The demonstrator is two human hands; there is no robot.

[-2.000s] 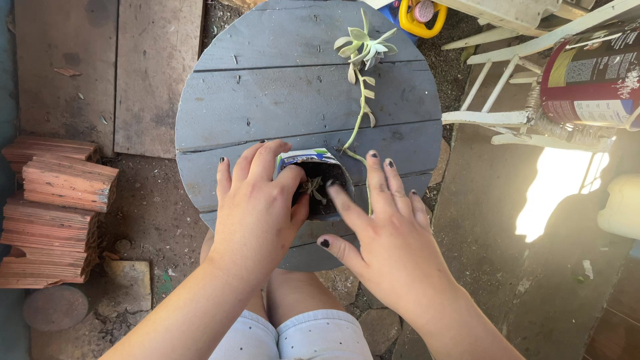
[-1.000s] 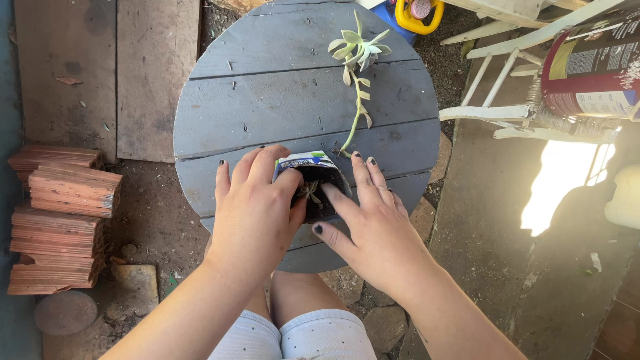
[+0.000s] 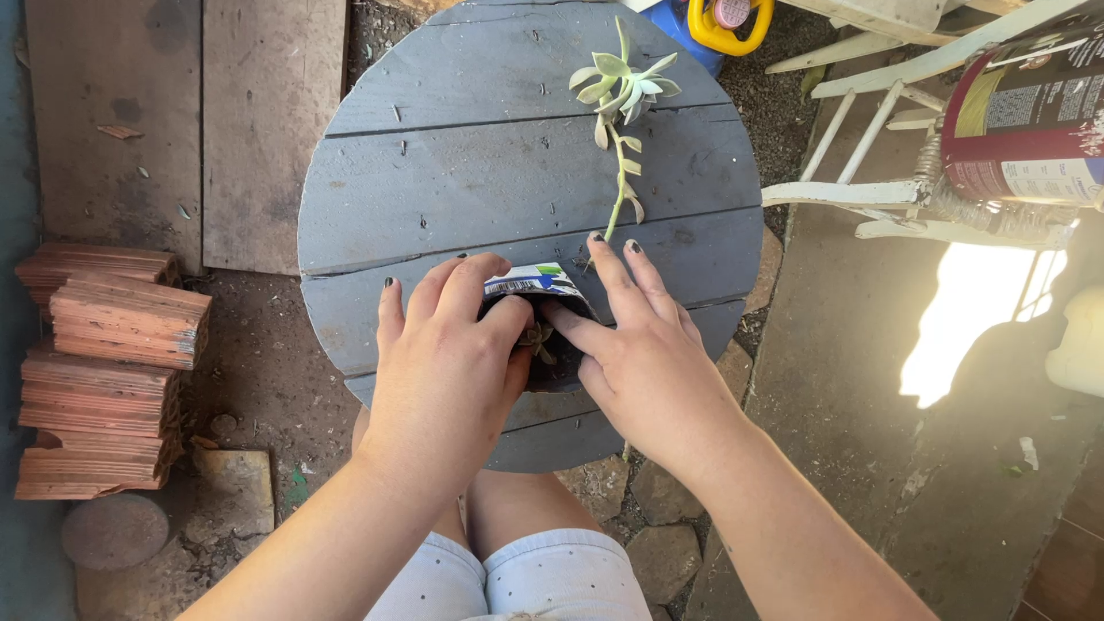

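A cut-open carton point(image 3: 539, 278) with a printed rim lies tilted on the round grey wooden table point(image 3: 466, 190), its mouth towards me. Dark soil and a small succulent point(image 3: 539, 341) show inside it. My left hand point(image 3: 444, 362) is at the carton's left side, thumb and a finger in its mouth beside the small plant; their exact grip is hidden. My right hand point(image 3: 647, 354) has its index finger inside the carton, with the other visible fingers spread over the table. Beyond my right fingertips lies a long-stemmed succulent cutting point(image 3: 619, 172), its rosette pointing away from me.
Stacked clay bricks point(image 3: 129, 319) stand on the ground to the left. At the right are a white chair point(image 3: 845, 194) and a large paint can point(image 3: 1026, 129). A blue container with a yellow handle point(image 3: 733, 34) is behind the table. My knees are under the table's near edge.
My right thumb, spread out below the carton's mouth in the earlier frames, is now drawn in close to its right side. The cutting has stayed in place on the table.
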